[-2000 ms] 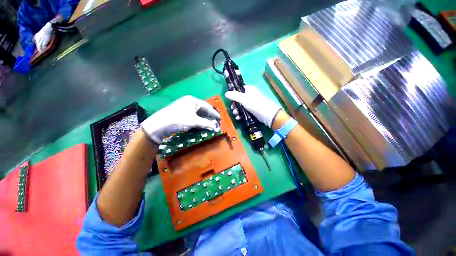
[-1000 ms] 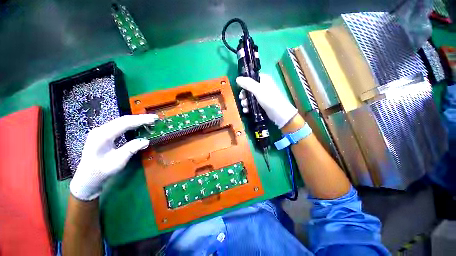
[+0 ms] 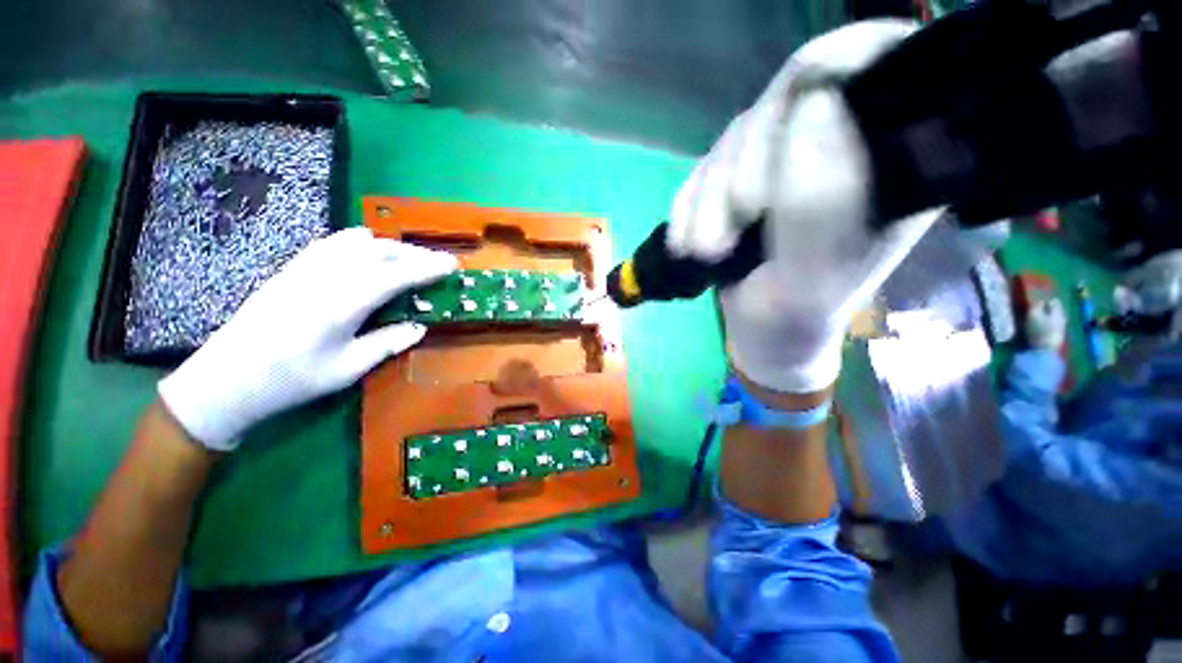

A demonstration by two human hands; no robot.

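My left hand (image 3: 305, 337), in a white knit glove, holds the left end of a green circuit board (image 3: 503, 297) over the upper part of the orange-brown fixture (image 3: 512, 518). My right hand (image 3: 791, 207), gloved with a light blue wrist strap (image 3: 775, 411), grips the black electric screwdriver (image 3: 972, 130), which looms large and blurred. Its yellow-ringed nose points left, with the tip at the right end of the held board. Whether the bit touches a screw cannot be told. A second circuit board (image 3: 508, 456) lies in the fixture's lowest recess.
A black tray (image 3: 114, 259) of silvery screws stands left of the fixture, with a red mat (image 3: 33, 259) beyond it. Another board (image 3: 385, 49) lies at the top. Silvery finned stock (image 3: 933, 415) stands at right, partly hidden. Another person's blue sleeve (image 3: 1037, 479) shows at far right.
My right hand has raised the screwdriver from beside the fixture and turned its nose left to the held board's right end. My left hand still holds the board's left end.
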